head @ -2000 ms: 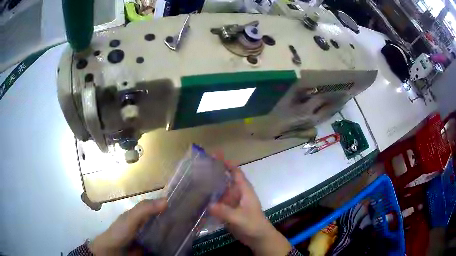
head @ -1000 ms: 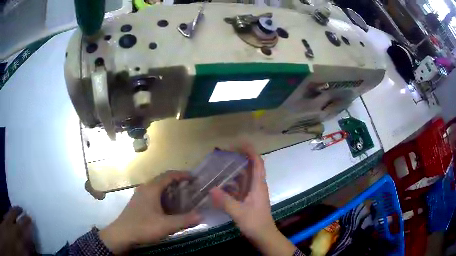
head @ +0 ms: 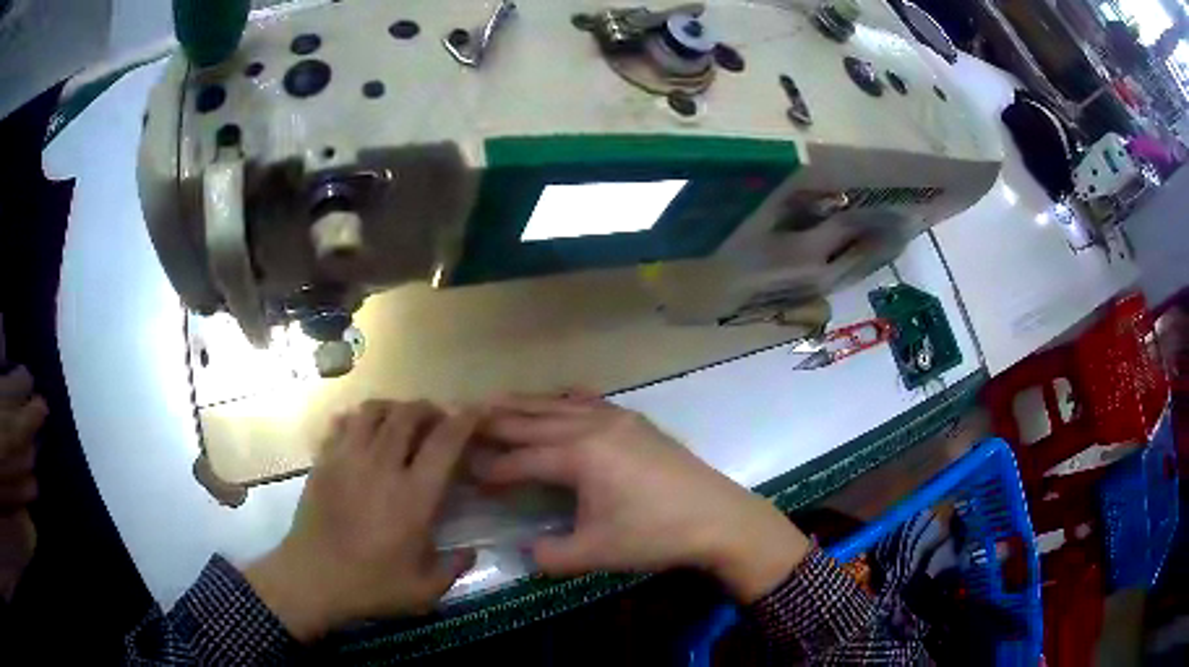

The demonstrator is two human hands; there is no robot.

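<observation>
A clear plastic pouch or box (head: 502,519) is between my two hands, low over the front edge of the sewing table. My left hand (head: 372,515) is closed around its left side. My right hand (head: 613,482) covers its top and right side with the fingers laid across. Most of the pouch and what is inside it are hidden by my fingers. The cream sewing machine (head: 378,98) with a lit white screen (head: 604,210) stands just beyond my hands; its needle area is lit at the left.
Red-orange thread snips (head: 854,341) and a green plate (head: 923,336) lie right of the machine bed. A blue basket (head: 1004,521) with striped cloth and red crates (head: 1108,378) stand at the right. Another person's hand (head: 18,437) is at the left edge.
The pouch was tilted and more exposed between my fingers; now both hands have closed over it. The other person's hand at the left edge has shifted upward in the view.
</observation>
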